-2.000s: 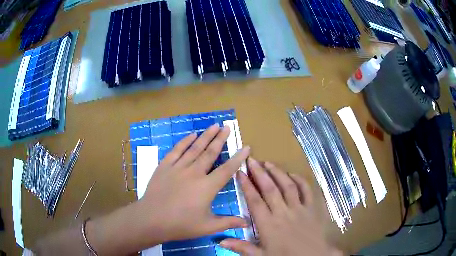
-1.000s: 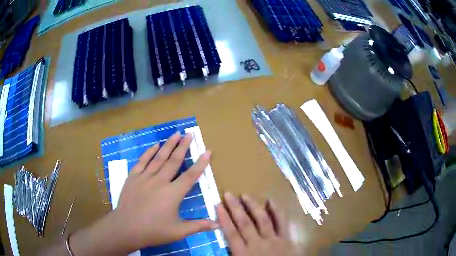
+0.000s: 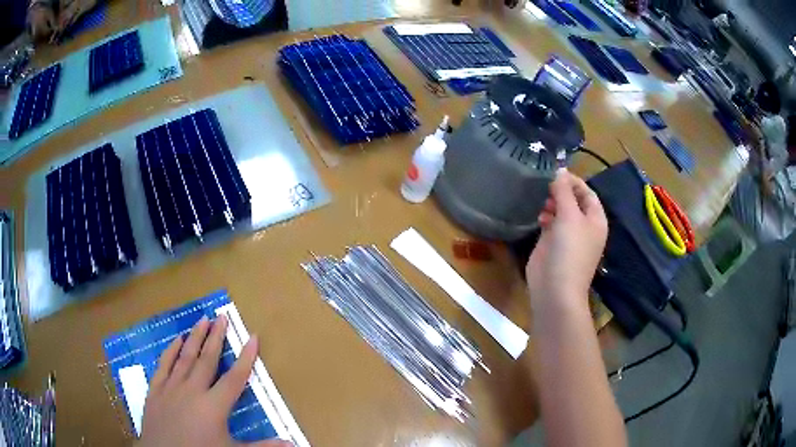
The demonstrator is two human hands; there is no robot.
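Observation:
The blue solar cell assembly lies on the tabletop at the lower left, its lower part cut off by the frame edge. White strips lie along both its sides, with thin silver ribbon at the right one. My left hand lies flat on the assembly, fingers a little spread, between the strips. My right hand is raised beside the grey round device. Its thumb and fingertips are pinched together at the device's right edge. A small pale bit shows at the fingertips; I cannot tell whether it is held.
Silver ribbon pieces and a white strip lie between my hands. A white bottle and a reddish-brown piece are near the device. Red and yellow handles and a cord are right. Dark cell stacks stand behind. Another person's hands show far left.
My right hand has left the assembly's right edge and moved up and right to the grey device. My left hand stays on the assembly. The view has turned right.

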